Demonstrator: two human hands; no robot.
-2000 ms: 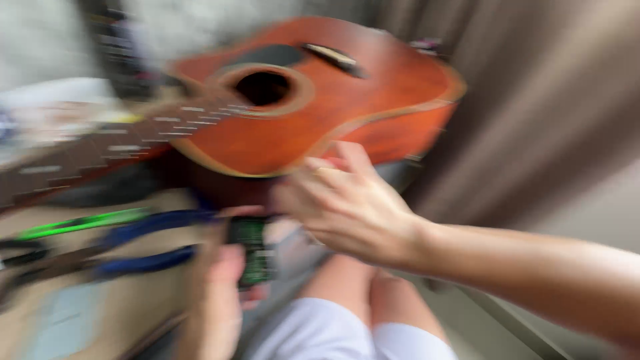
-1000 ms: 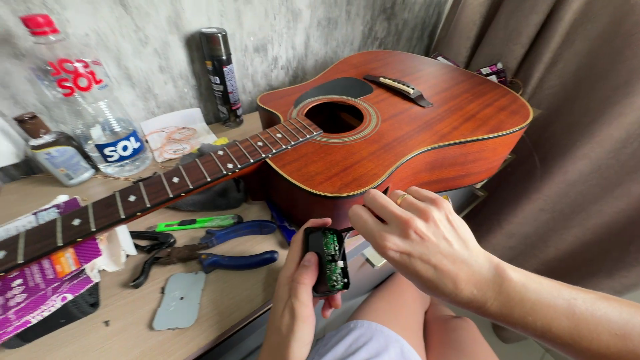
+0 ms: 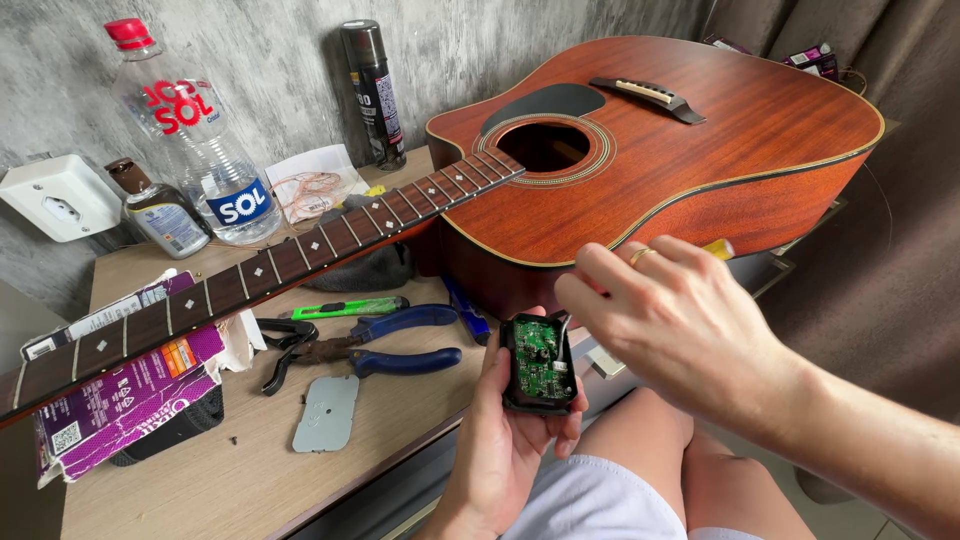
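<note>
My left hand (image 3: pixel 502 450) holds a small black plastic housing with a green circuit board (image 3: pixel 541 360) facing up. A short cable with a white connector runs along the board's right side towards my right hand. My right hand (image 3: pixel 667 315) is closed over a tool with a yellowish handle end (image 3: pixel 720 249), only partly visible; its tip is hidden by my fingers. A ring is on one finger. Right behind both hands lies a brown acoustic guitar (image 3: pixel 720 142) without strings, its neck (image 3: pixel 300 255) reaching to the lower left.
On the wooden desk (image 3: pixel 375 450) lie blue-handled pliers (image 3: pixel 405 363), a green utility knife (image 3: pixel 349 307), a black capo or clamp (image 3: pixel 281 375), a grey metal plate (image 3: pixel 326 414) and a tiny screw (image 3: pixel 233 440). A torn purple box (image 3: pixel 142 405), plastic bottle (image 3: pixel 232 187) and spray can (image 3: pixel 373 97) stand around the neck.
The view has shifted and steadied since two seconds ago. My hands stay close together at the housing. The yellowish handle end now shows beyond my right hand.
</note>
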